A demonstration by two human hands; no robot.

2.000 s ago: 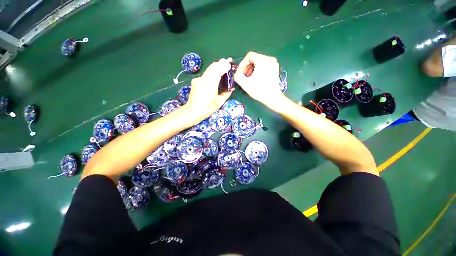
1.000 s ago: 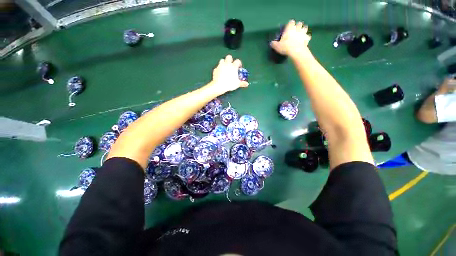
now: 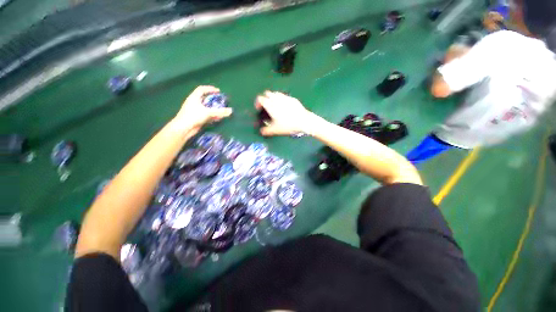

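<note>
The frame is blurred. My left hand [image 3: 200, 111] holds a blue-and-white patterned round unit [image 3: 214, 100] between thumb and fingers, above the top of the heap. My right hand [image 3: 281, 114] is to its right, its fingers around a black housing [image 3: 263, 117] that is mostly hidden. The two hands are apart. A heap of patterned round units [image 3: 210, 189] lies in front of me. Several black housings [image 3: 329, 164] stand and lie together right of the heap, partly behind my right forearm.
Single patterned units [image 3: 63, 152] lie at left on the green belt [image 3: 164, 67]. Another black housing [image 3: 285, 58] is farther across, with more at the upper right [image 3: 391, 83]. A person in a light shirt [image 3: 488, 85] is at the right. A metal frame edge [image 3: 152, 30] runs along the far side.
My right hand has come back from the far side towards me and left, now with a black housing. My left hand still holds a patterned unit. The camera view has turned and shifted.
</note>
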